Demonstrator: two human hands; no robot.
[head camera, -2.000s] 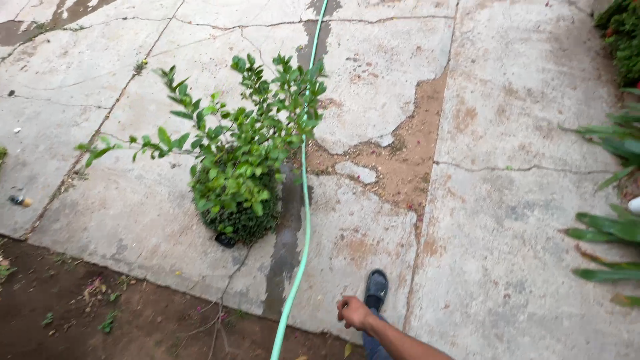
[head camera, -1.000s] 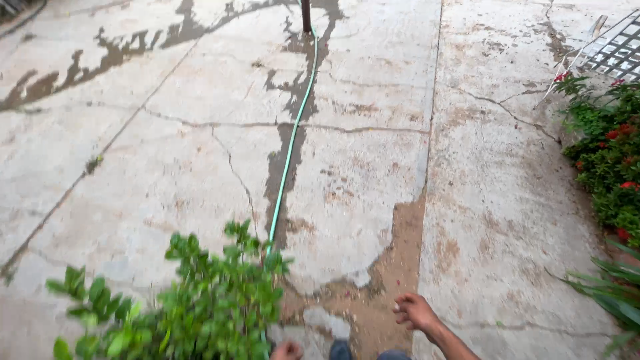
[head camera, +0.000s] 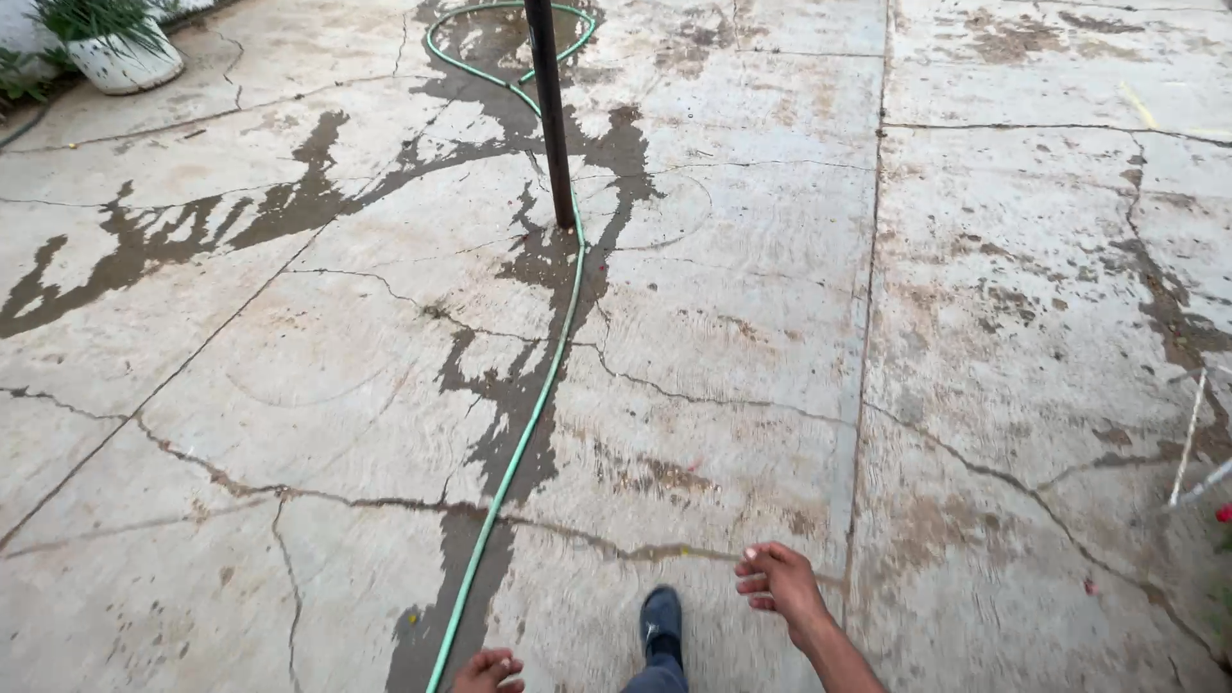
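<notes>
My right hand (head camera: 782, 585) hangs over the cracked concrete at the lower right, fingers loosely curled and apart, holding nothing. At the bottom edge, my left hand (head camera: 489, 671) is partly cut off by the frame, its fingers bent, with no object seen in it. Just left of that hand a green garden hose (head camera: 525, 438) runs up the concrete, passes the foot of a dark metal pole (head camera: 551, 115) and ends in a loop farther off. Between my hands one foot in a dark shoe (head camera: 661, 616) shows on the ground.
Wet patches (head camera: 231, 219) and cracks mark the concrete (head camera: 731, 462). A white pot (head camera: 123, 58) with a leafy plant stands at the upper left. White metal legs (head camera: 1193, 438) of some furniture and a red flower (head camera: 1223, 513) show at the right edge.
The view has moved forward along the hose, and the green bush seen earlier has left the frame. The pole, the looped hose and the white pot have come into view.
</notes>
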